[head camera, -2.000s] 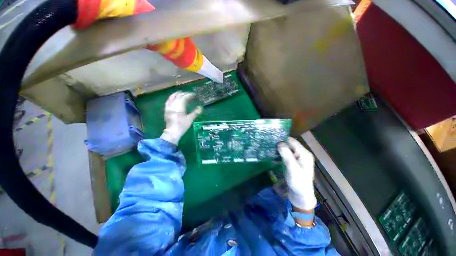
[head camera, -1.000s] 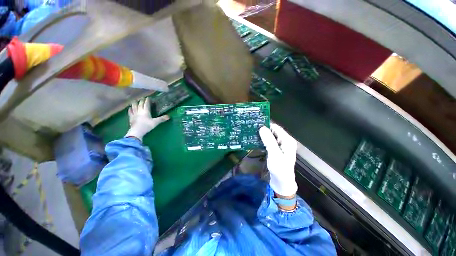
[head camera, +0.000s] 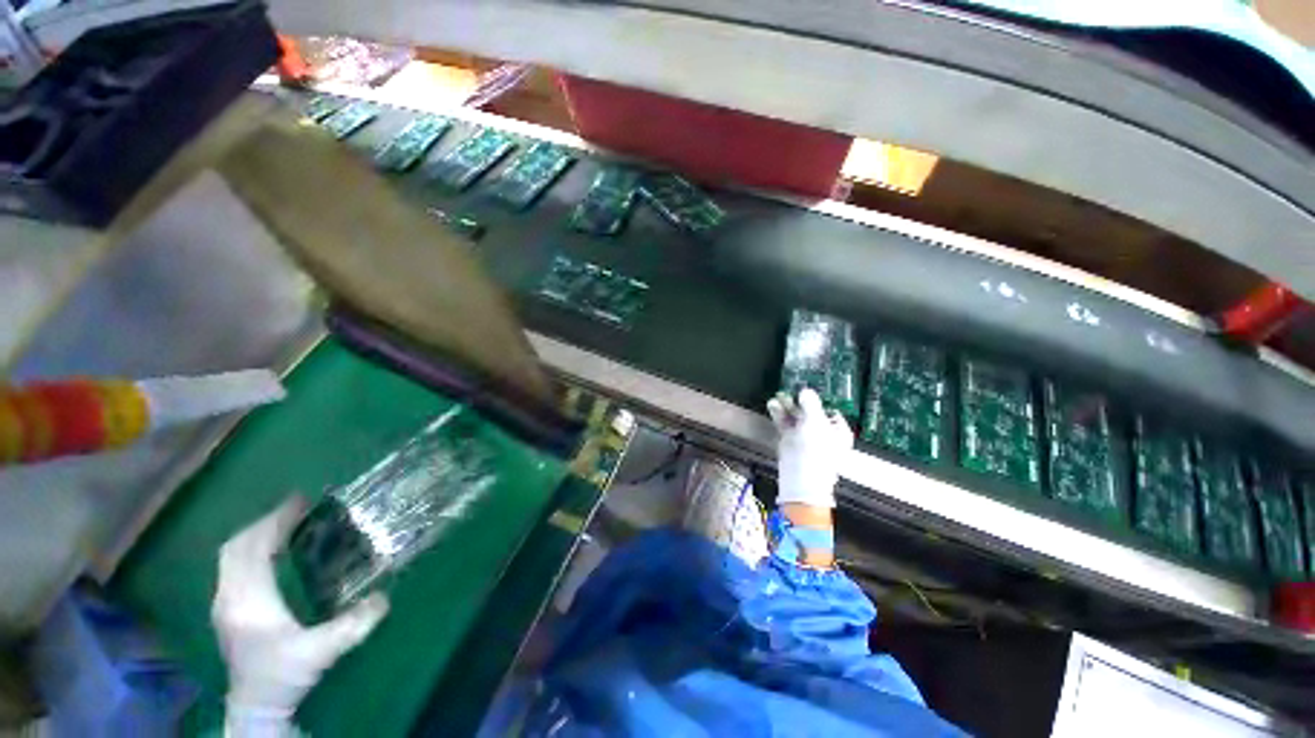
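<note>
My left hand (head camera: 281, 620), in a white glove, grips the left end of a green circuit board (head camera: 397, 505) over the green mat (head camera: 188, 512). That board is slightly blurred and glossy with glare. My right hand (head camera: 811, 444), gloved, with a light-blue wrist strap, is on the near edge of another circuit board (head camera: 824, 356) at the conveyor belt (head camera: 692, 325). Its fingertips overlap that board. The red-and-yellow hose nozzle (head camera: 87, 418) with a pale tip points right over the mat's left side.
Several boards stand in a row (head camera: 998, 418) on the belt to the right, others lie farther up it (head camera: 531, 173). A brownish side panel (head camera: 390, 245) stands between mat and belt. A black tray (head camera: 137, 108) is upper left, a blue-grey bin (head camera: 108, 670) lower left.
The view has swung right. My right hand has carried its board from over the mat to the belt. My left hand, empty before, now grips the board from the mat.
</note>
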